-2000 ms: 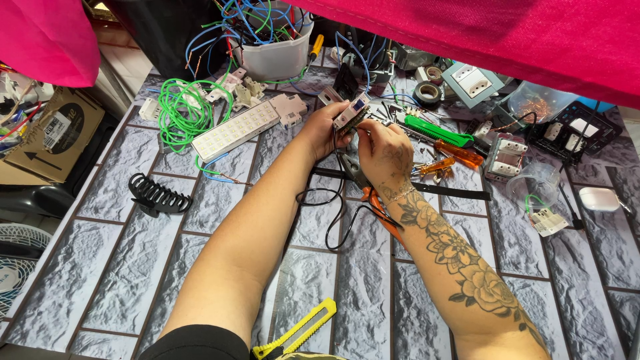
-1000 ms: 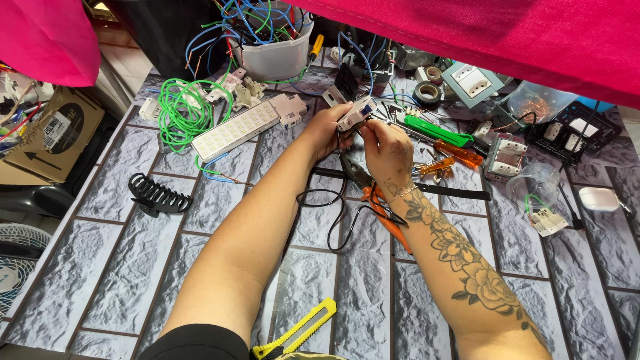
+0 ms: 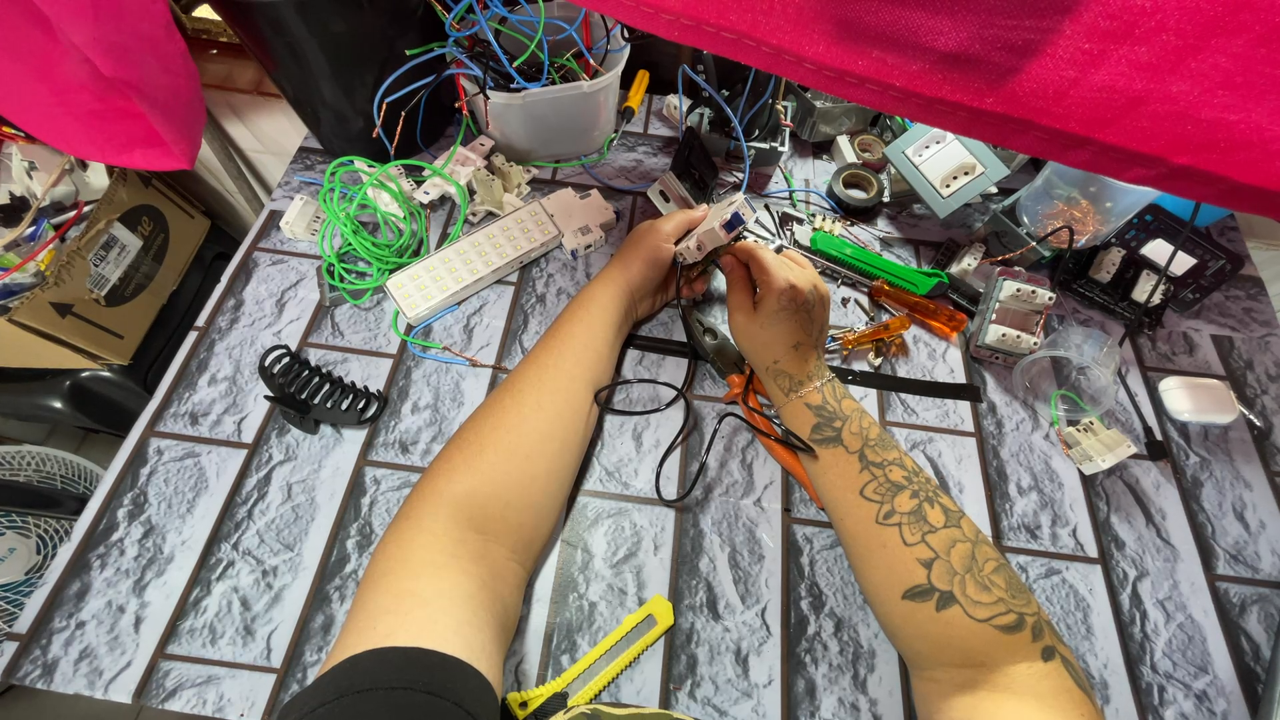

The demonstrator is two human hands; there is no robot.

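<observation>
My left hand (image 3: 655, 262) grips a small white electrical module (image 3: 716, 228) with a blue part, perhaps a circuit breaker, tilted above the table. A blue wire rises from its top. The fingertips of my right hand (image 3: 775, 290) are pinched at its lower right side, close to a black wire (image 3: 665, 410) that hangs down and loops on the table. Whether the right fingers hold that wire is hidden. Below my hands lie pliers with orange handles (image 3: 770, 435), partly under my right wrist. A green utility knife (image 3: 875, 262) lies just right of my right hand.
An LED light bar (image 3: 475, 262) and coiled green wire (image 3: 375, 225) lie left. Behind stands a white tub (image 3: 550, 120) of wires. Orange screwdrivers (image 3: 920, 308), electrical tape (image 3: 856, 187) and sockets (image 3: 1010, 315) lie right. A black hair claw (image 3: 320, 388) and yellow utility knife (image 3: 600, 660) are nearer.
The white module has turned in my left hand, and its blue part now shows more than two seconds ago. My right hand has stayed close beside it.
</observation>
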